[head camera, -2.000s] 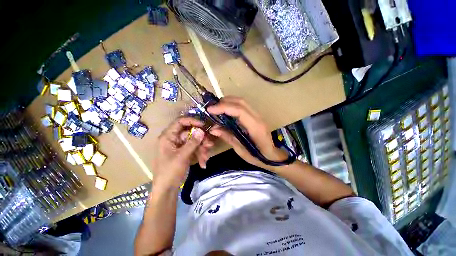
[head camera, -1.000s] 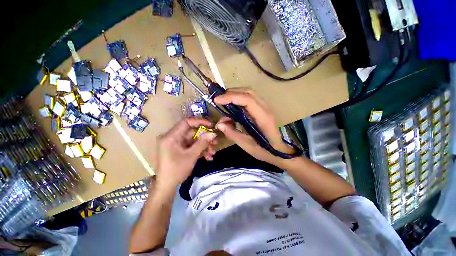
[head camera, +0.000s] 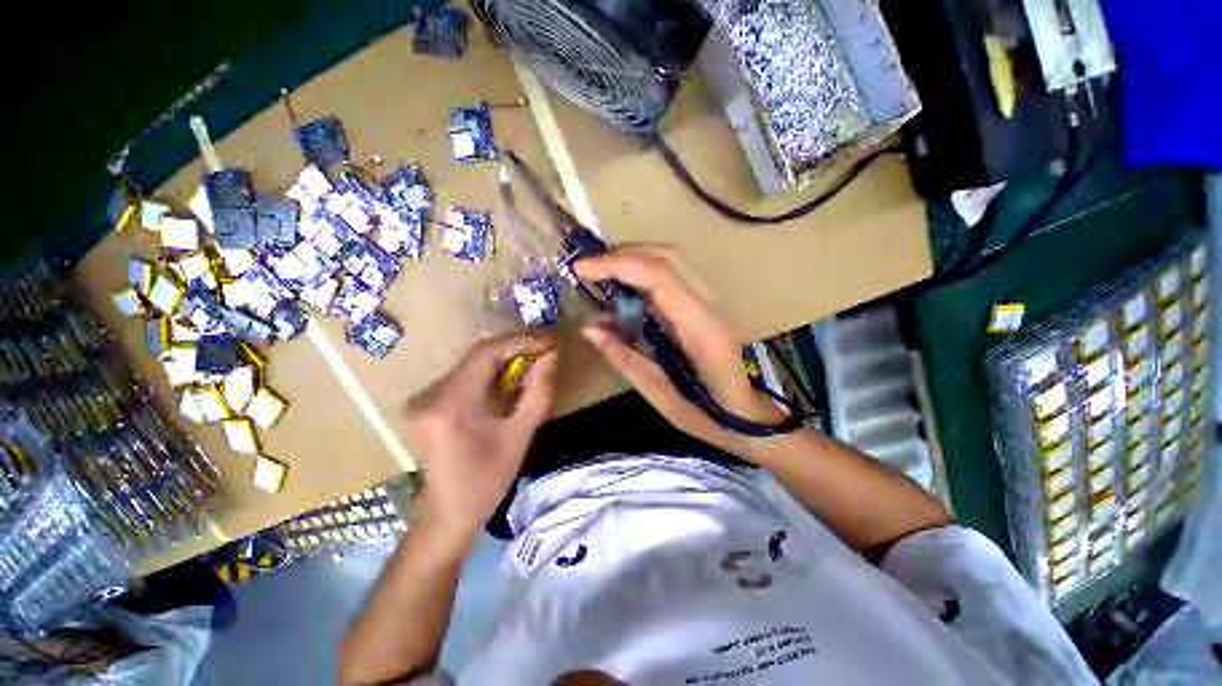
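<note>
My left hand (head camera: 472, 416) holds a small yellow-edged battery cell (head camera: 519, 365) between thumb and fingers, low over the board's front edge. My right hand (head camera: 670, 328) is shut on the black soldering iron (head camera: 654, 342), its tip end pointing up and left; slim tweezers beside it are blurred. A blue circuit board (head camera: 533, 300) lies on the tan board just above my left fingers. Two more circuit boards lie above it, one in the middle (head camera: 466, 233) and one farther back (head camera: 470, 133). A heap of blue boards (head camera: 322, 248) and yellow-edged cells (head camera: 241, 436) lies at the left.
A black fan (head camera: 590, 60) and a grey box of tiny silver bits (head camera: 878, 67) stand at the back. Stacked clear trays (head camera: 94, 402) are at the left end. A tray of cells (head camera: 1112, 416) and a loose cell (head camera: 1005, 318) lie at right. A cable crosses the board.
My left hand has moved slightly left and away from my right hand with the cell. The iron's tip end is now blurred. The circuit board above my left fingers shows more fully than at first.
</note>
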